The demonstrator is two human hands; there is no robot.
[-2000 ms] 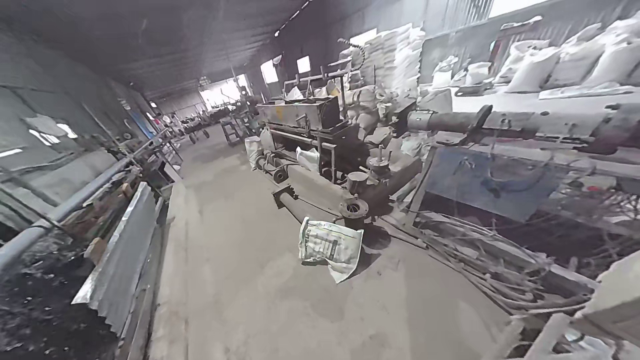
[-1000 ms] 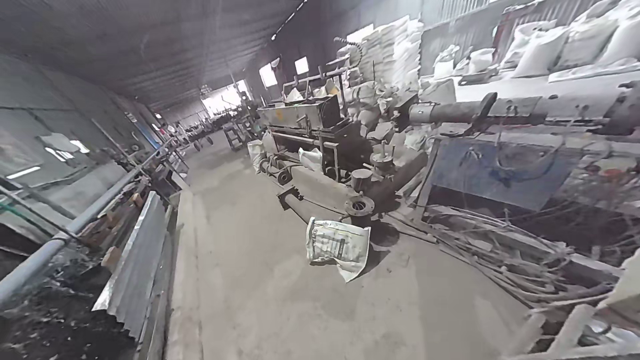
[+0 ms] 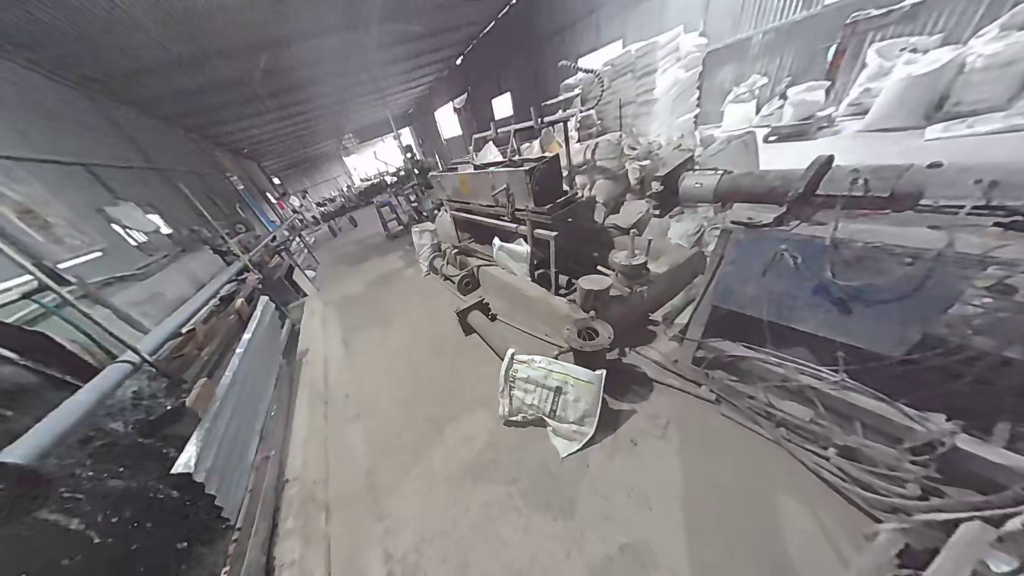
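Neither my left hand nor my right hand shows in the head view. A white woven sack (image 3: 552,398) with printing on it lies on the concrete floor (image 3: 432,480), near the middle. Just behind it is a flanged metal pipe fitting (image 3: 589,333), joined to a large dusty cylinder. A rectangular metal trough (image 3: 488,186) on a frame stands farther back, with a small white bag (image 3: 512,256) below it.
Corrugated metal sheets (image 3: 240,408) and a long pipe (image 3: 88,416) run along the left. Right of the sack lie bundled rods or hoses (image 3: 808,440), below a blue panel (image 3: 832,288). Filled white sacks (image 3: 912,88) stand at the upper right; more are stacked (image 3: 656,80) behind the trough.
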